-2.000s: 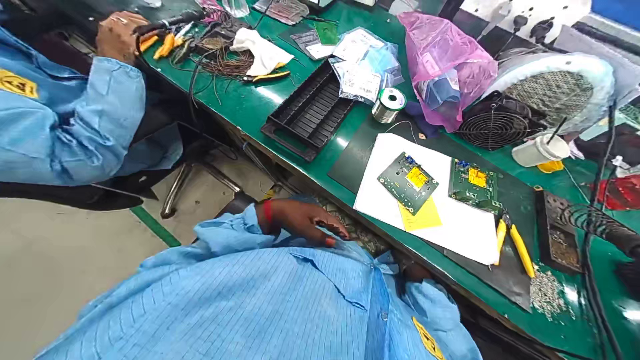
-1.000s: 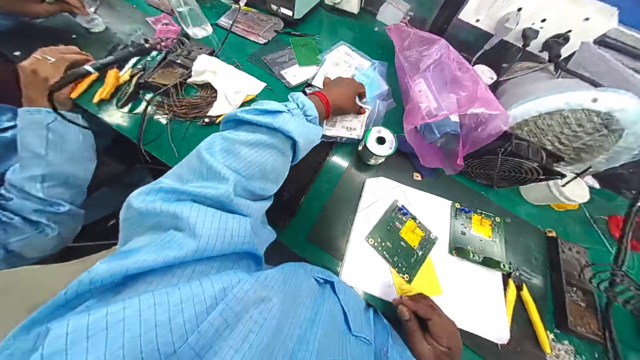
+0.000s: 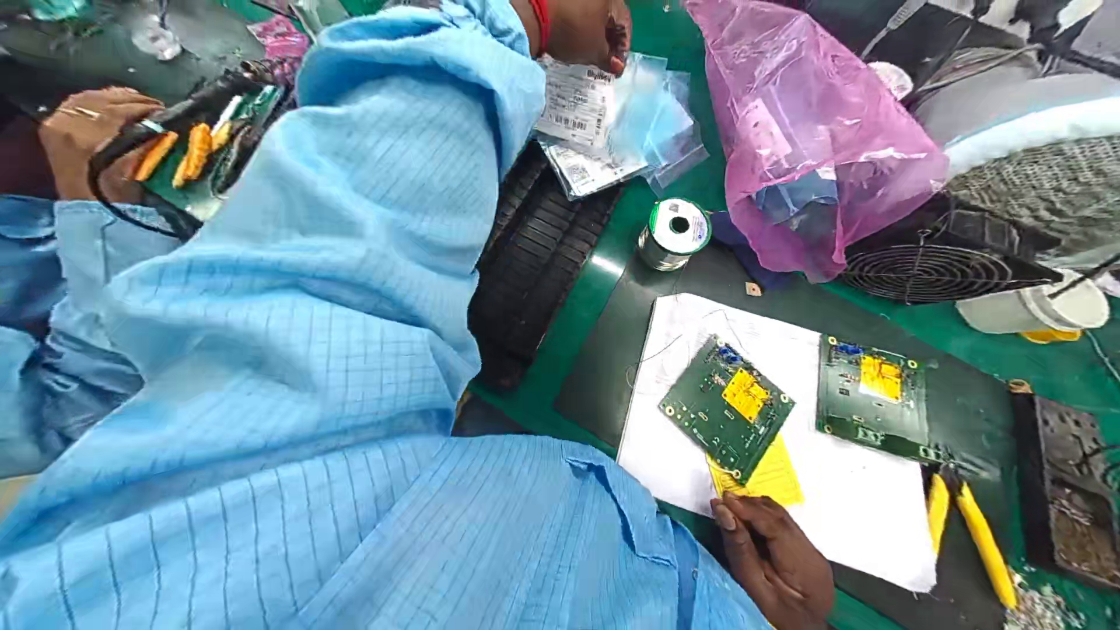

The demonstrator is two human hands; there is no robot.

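My left hand (image 3: 591, 31), with a red band at the wrist, is over clear zip bags with printed labels (image 3: 577, 105); its fingertips touch their upper edge, and its grip is partly cut off. Low in the view, my right hand (image 3: 774, 556) has thumb and finger together on the near corner of a yellow paper slip (image 3: 774, 477). A green circuit board (image 3: 726, 409) with yellow tape lies tilted partly over the slip, on white paper (image 3: 840, 499). Another circuit board (image 3: 872, 394) lies to its right. Yellow-handled cutters (image 3: 984, 542) lie near the paper's right edge.
A solder wire spool (image 3: 674, 234) stands beyond the paper. Beside it are a pink plastic bag (image 3: 814, 140), a black fan (image 3: 927, 271) and a white cup (image 3: 1032, 306). A black slotted tray (image 3: 542, 262) is partly behind my sleeve. At left, a co-worker's hand (image 3: 101, 140) is near orange-handled tools.
Two seconds ago my left hand was at my lap; it has since reached out to the labelled bags. My right hand has come to the yellow slip, and the left board sits at a different angle.
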